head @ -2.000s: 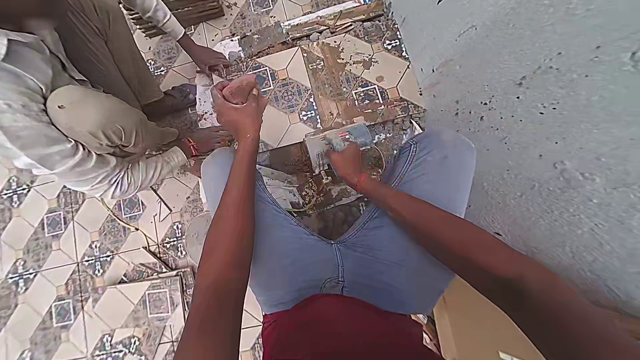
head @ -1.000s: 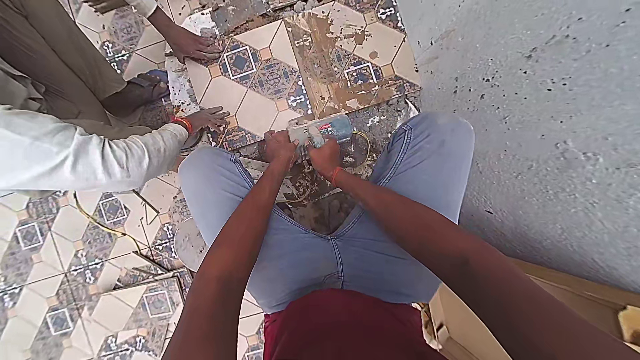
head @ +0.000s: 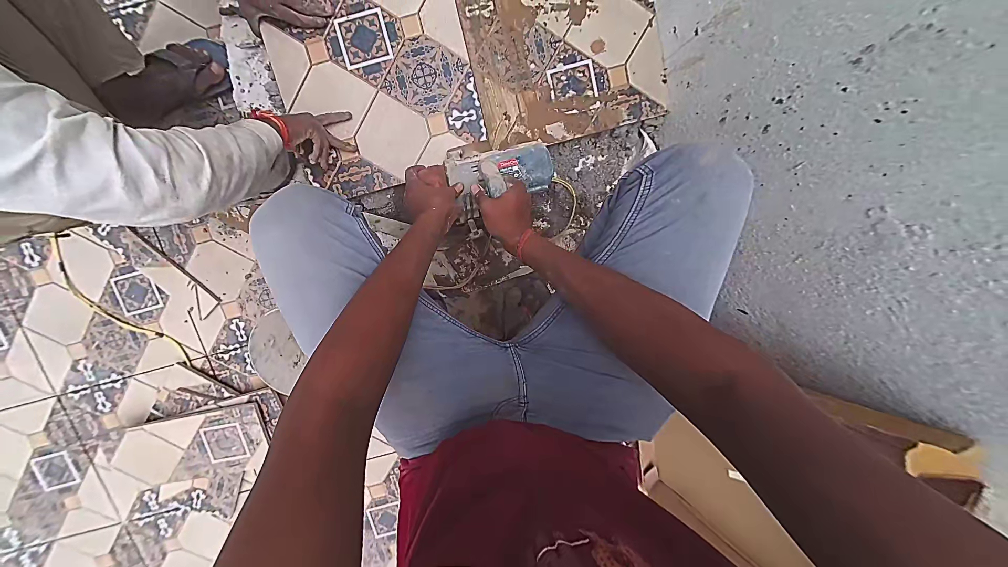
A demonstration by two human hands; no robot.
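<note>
A dusty blue and grey handheld power cutter (head: 531, 167) lies across the near edge of a patterned floor tile (head: 386, 130), in front of my knees. My right hand (head: 505, 209) grips its handle. My left hand (head: 431, 193) is closed around the cutter's left end; its fingertips are partly hidden. A thin yellow cord (head: 568, 206) loops down from the tool's right side. Brown wet smears cover the tile's right part.
A co-worker's hand (head: 315, 135) presses on the tile at left, the other hand (head: 287, 11) at its far edge. A grey wall (head: 850, 197) rises on the right. An open cardboard box (head: 709, 480) stands low right. Tile pieces and a yellow cable (head: 118, 316) lie left.
My left hand, two seconds ago raised near the co-worker's hand with a reddish object, is now on the cutter beside my right hand. The reddish object is no longer seen in it.
</note>
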